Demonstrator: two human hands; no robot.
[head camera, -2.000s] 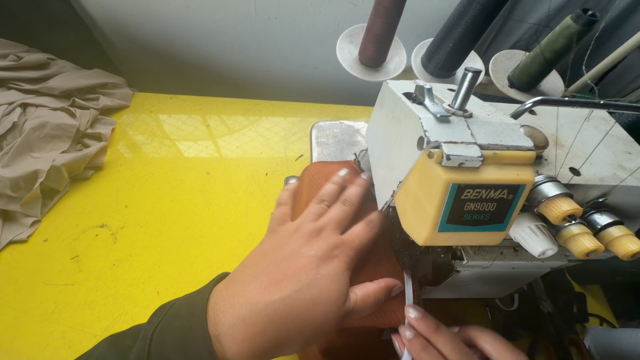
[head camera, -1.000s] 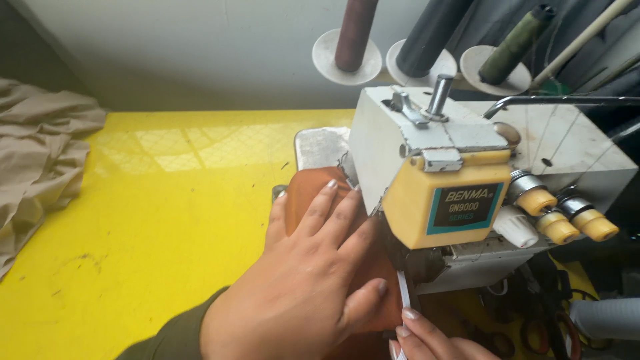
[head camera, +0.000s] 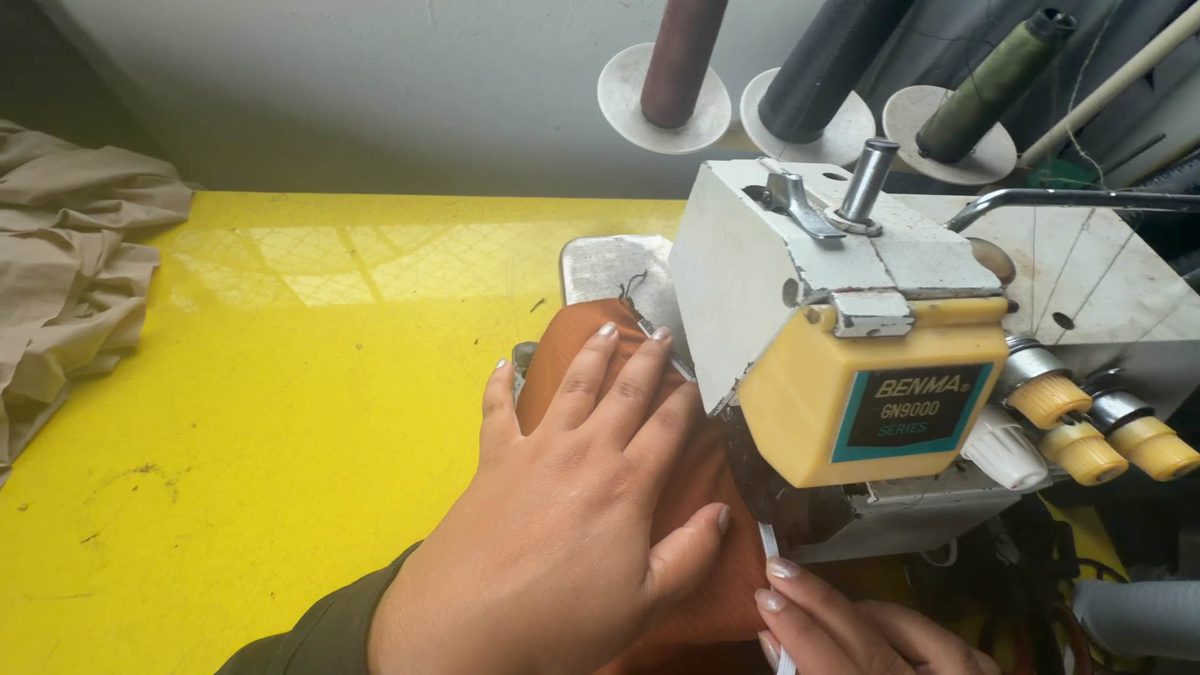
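Observation:
A Benma overlock sewing machine (head camera: 844, 309) stands at the right, with rust-orange fabric (head camera: 698, 506) lying along its left side and over part of the metal plate (head camera: 619, 262). My left hand (head camera: 562, 497) rests flat on this fabric, fingers spread. White elastic (head camera: 769, 542) runs down from under the machine's head, and my right hand (head camera: 834, 623) pinches it between thumb and fingers at the lower edge. Farther back, a stitched white edge (head camera: 667, 352) shows on the fabric beside my left fingertips. The needle and presser foot are hidden behind the yellow cover.
Beige cloth (head camera: 75, 272) lies heaped on the yellow tabletop (head camera: 309, 422) at the far left. Thread cones, among them a dark red one (head camera: 682, 66), stand behind the machine. Tension knobs (head camera: 1050, 398) stick out at its right, above a grey tube (head camera: 1139, 614).
The orange fabric reaches farther back over the metal plate, and a white stitched edge now shows beyond the machine's head. Both hands keep much the same pose. The view has shifted a little.

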